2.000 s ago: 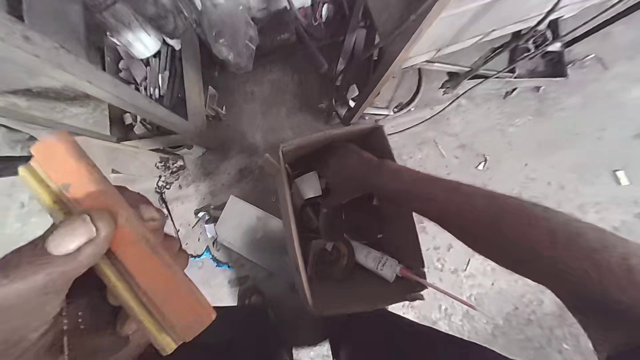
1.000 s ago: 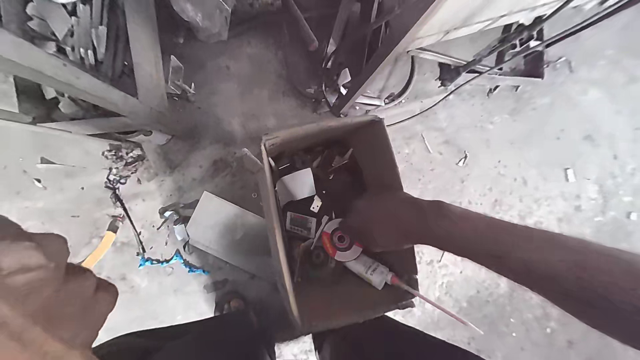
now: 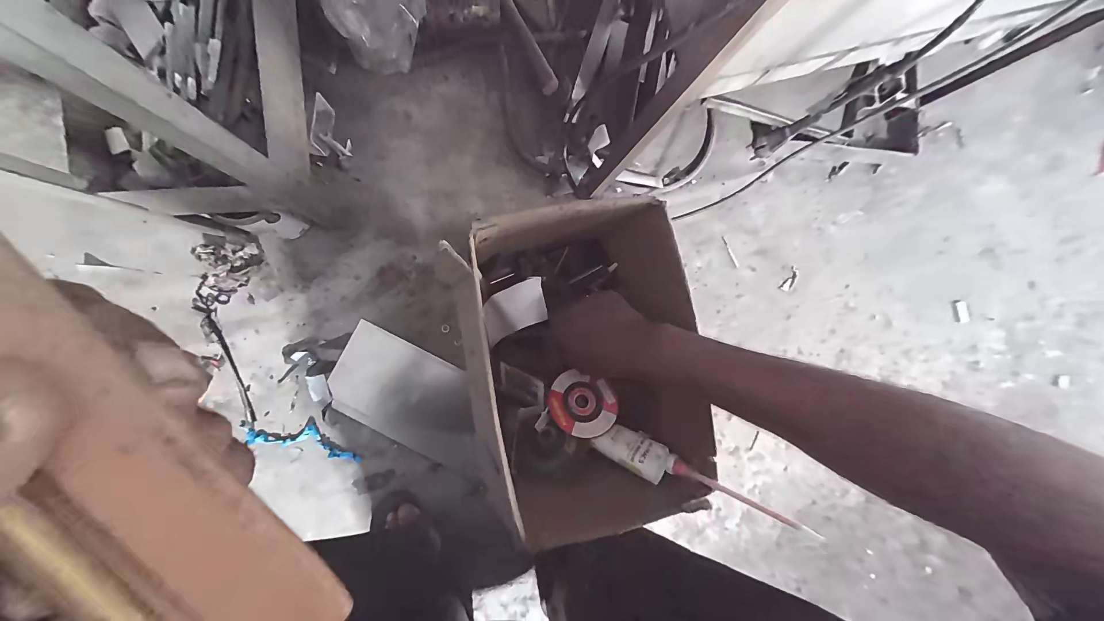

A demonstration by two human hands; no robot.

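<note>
My left hand grips an orange block-like object with a yellow strip, large and close at the lower left. My right hand reaches down inside an open cardboard box; its fingers are hidden, so whether it holds anything does not show. Just below that hand in the box lie a red and white abrasive disc and a white tube with a long pinkish nozzle, which sticks out over the box's edge. A white piece rests to the left of my right hand.
A pale flat panel lies on the floor left of the box. Farther left are blue strands and dark scraps. Metal frames with offcuts stand ahead, a clear plastic bag between them. Black cables cross at the upper right.
The orange object was raised in full view two seconds ago, was mostly out of view one second ago, and is now close at the lower left. The disc has come into view since the oldest frame.
</note>
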